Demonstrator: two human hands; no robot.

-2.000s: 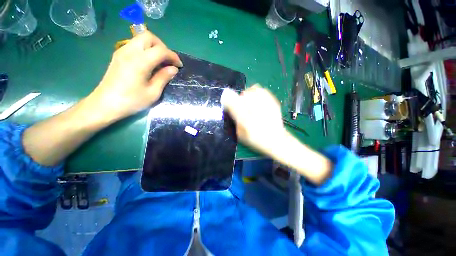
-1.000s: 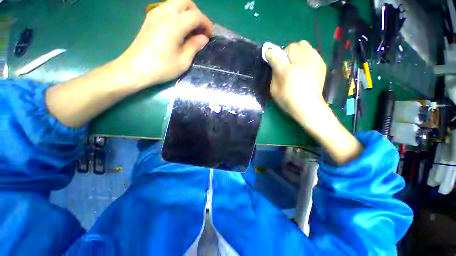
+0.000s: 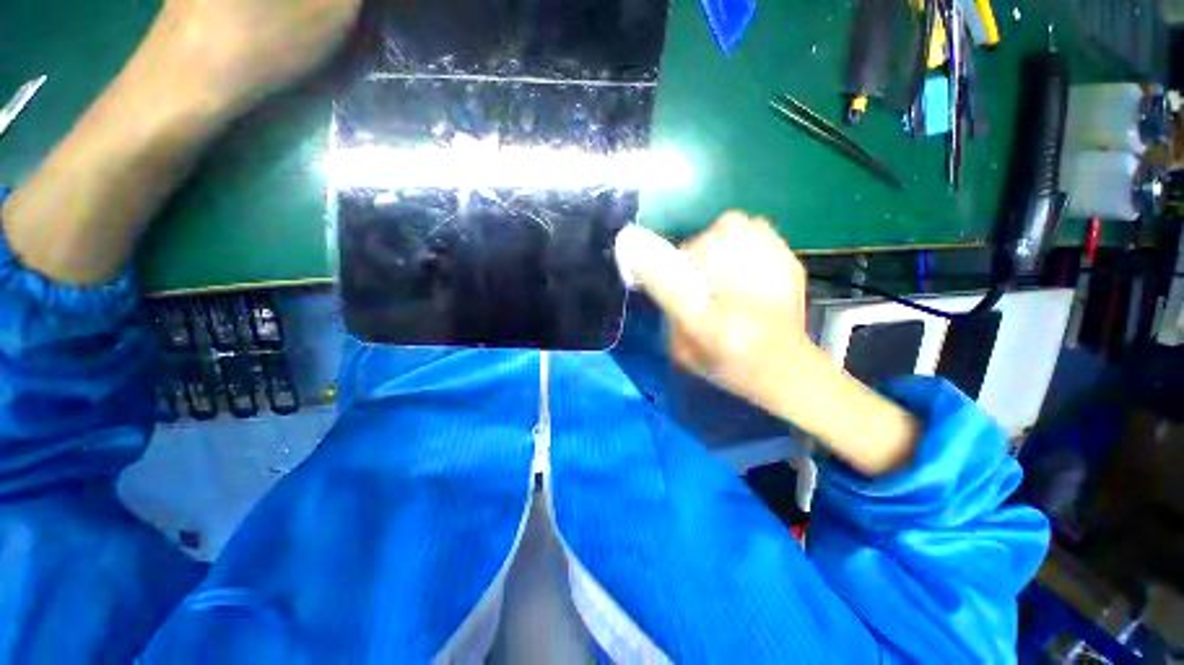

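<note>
A black glossy tablet (image 3: 481, 273) lies with its near end out over the bench edge. A glare band and a thin line, perhaps a film edge, cross it; its far end is cut off by the top. My left hand (image 3: 266, 39) is at its upper left; its fingers are cut off or hidden, so its grip cannot be told. My right hand (image 3: 740, 305) has curled fingers holding a small white piece (image 3: 632, 257), perhaps tissue, at the tablet's lower right edge.
Tweezers (image 3: 838, 139), a blue pick (image 3: 728, 20) and clustered tools (image 3: 954, 91) lie on the green bench. A black corded cylinder (image 3: 1036, 169) and white bottles (image 3: 1104, 156) stand right. Below are a white foam tray (image 3: 1047, 340) with dark panels and black parts (image 3: 223, 357) at left.
The view has shifted. My right hand has moved from the tablet's upper right corner down its right side to near the lower right corner. My left hand is now partly cut off by the top.
</note>
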